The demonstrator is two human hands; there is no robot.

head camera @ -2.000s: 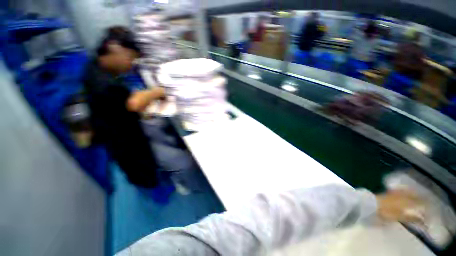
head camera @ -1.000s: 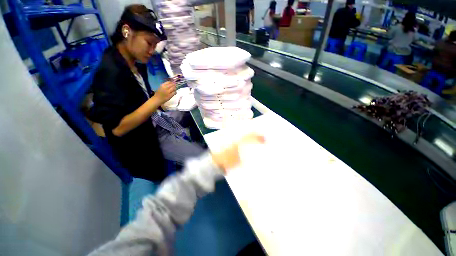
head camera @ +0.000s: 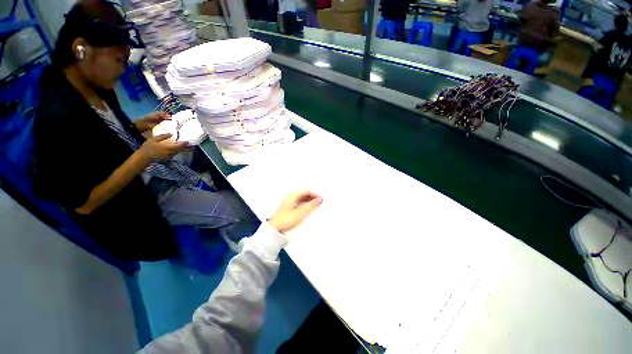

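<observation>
My left hand, in a grey sleeve, is over the left edge of the white bench top. Its fingers are curled in and nothing shows in them. My right hand is out of the picture. At the right edge, beyond the bench, white octagonal panels lie partly cut off, with a dark wire harness on the top one. A tall, uneven pile of white panels stands at the bench's far left end.
A seated person at left holds a white panel with dark wires. A dark green belt runs beside the bench. A harness heap lies on the rail beyond. Another panel stack stands behind. A pale cord curves near the panels.
My left hand has drawn back from the far right to the bench's left edge, its fingers now curled. The view has shifted right, showing more of the harness-bearing panels.
</observation>
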